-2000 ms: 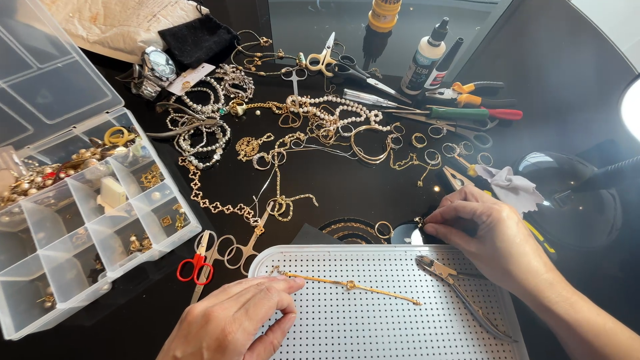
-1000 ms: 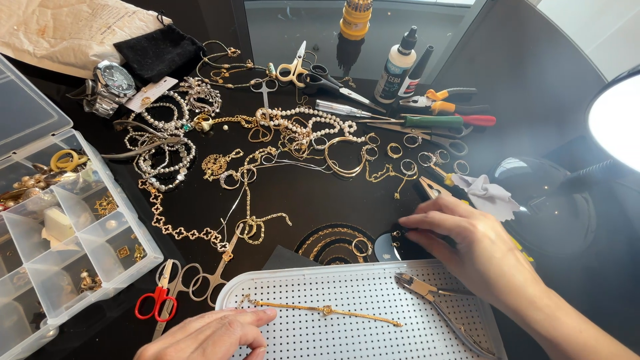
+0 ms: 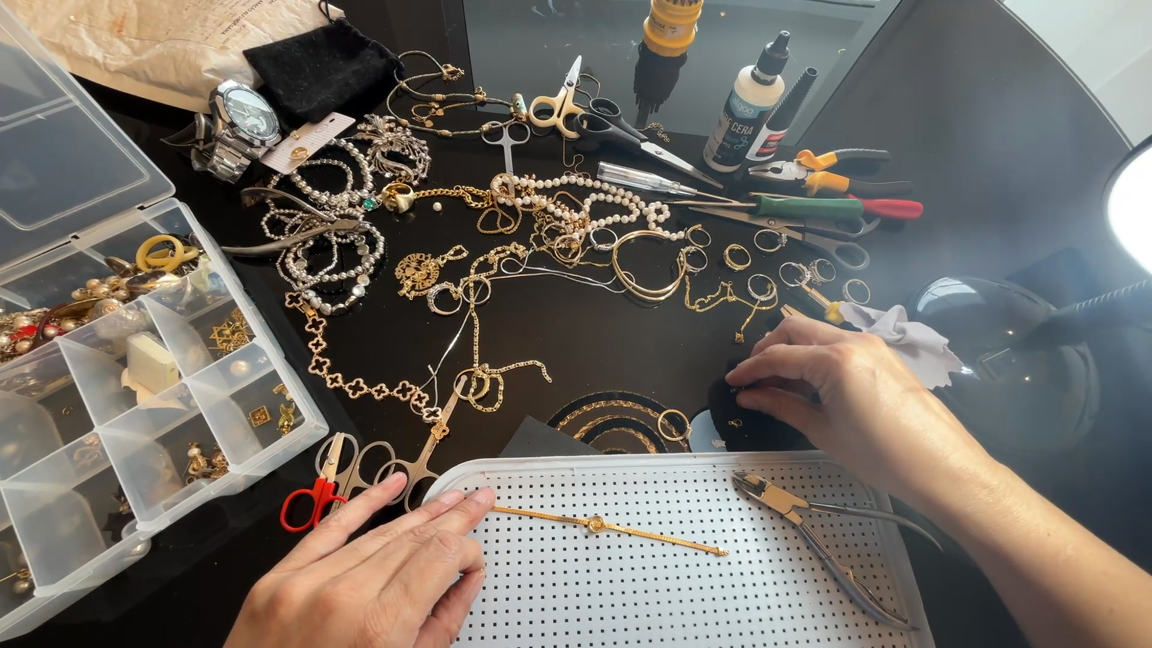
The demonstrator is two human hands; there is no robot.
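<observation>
A gold chain bracelet (image 3: pixel 596 524) with a round centre piece lies on a white perforated tray (image 3: pixel 666 594). The fingertips of my left hand (image 3: pixel 387 567) rest at its left end and on the tray's rim; whether they pinch it cannot be told. Beyond the tray's far edge, my right hand (image 3: pixel 837 387) has thumb and fingers together over a small black cloth or pad (image 3: pixel 747 423) with tiny gold pieces; what lies between the fingertips is hidden. Nippers (image 3: pixel 810 540) with metal handles lie on the tray's right side. A gold ring (image 3: pixel 672 425) is left of the black pad.
At left stands an open clear plastic compartment box (image 3: pixel 261 459) of jewelry. Red-handled scissors (image 3: pixel 315 499) lie beside it. Farther back are pearl strands (image 3: pixel 630 211), chains, rings, a wristwatch (image 3: pixel 243 121), pliers (image 3: pixel 810 171), a green-handled tool (image 3: pixel 805 208) and glue bottles (image 3: pixel 742 103). A lit lamp (image 3: pixel 1129 207) is at right.
The view has shifted. My right hand stays beyond the tray's far edge, its fingers now over the black pad. My left hand stays by the bracelet's left end.
</observation>
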